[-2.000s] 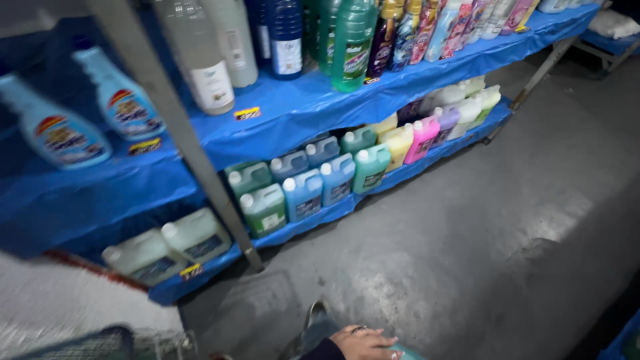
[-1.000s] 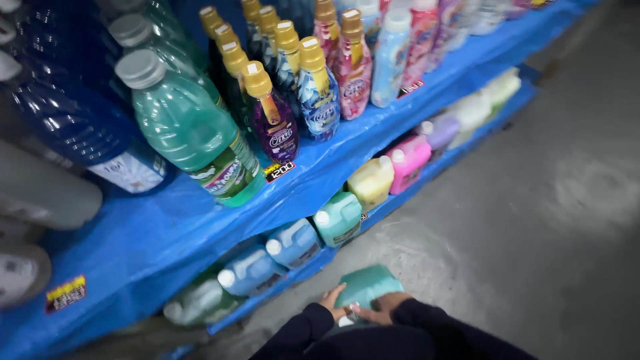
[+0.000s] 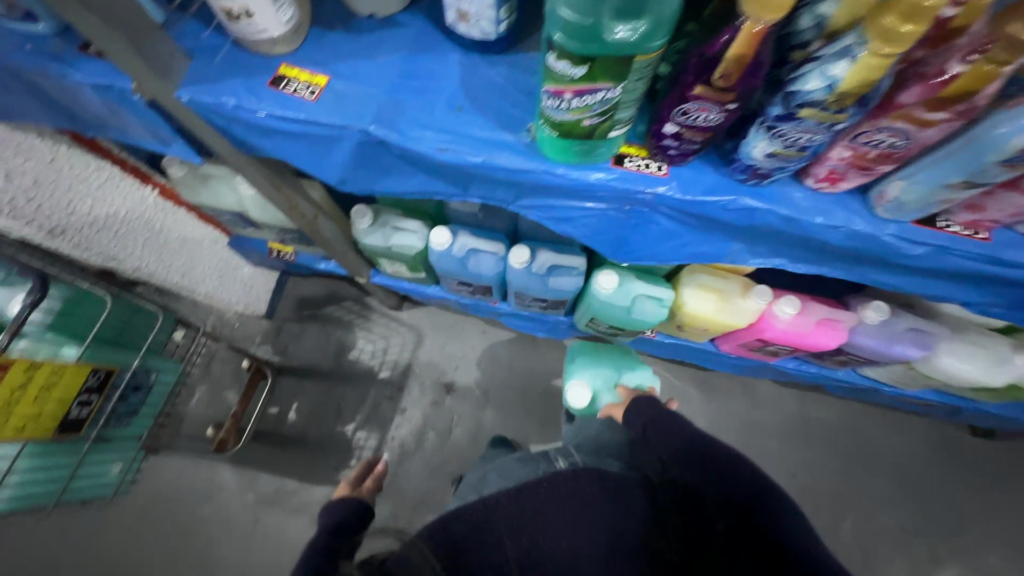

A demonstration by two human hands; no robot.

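A teal plastic jug [image 3: 600, 370] with a white cap hangs low over the floor, just in front of the bottom shelf. My right hand [image 3: 636, 400] is closed on it at its right side; the sleeve hides part of the grip. Away to the left, my left hand [image 3: 364, 480] is held over the floor, fingers apart, with nothing in it. Just beyond the held jug, a green jug [image 3: 624, 300] stands on the bottom shelf between a blue jug [image 3: 546, 276] and a yellow jug [image 3: 712, 302].
Blue plastic covers the upper shelf [image 3: 448, 120], which bears a large green bottle [image 3: 596, 88] and several gold-capped bottles. A grey metal post [image 3: 256, 168] stands at the left. A wire cart [image 3: 96, 384] with green contents is at the far left, near a white block [image 3: 136, 216].
A second ago both hands were on the teal jug. The left hand has let go and moved left, while the right hand still holds the jug. The view has swung, bringing the cart into sight.
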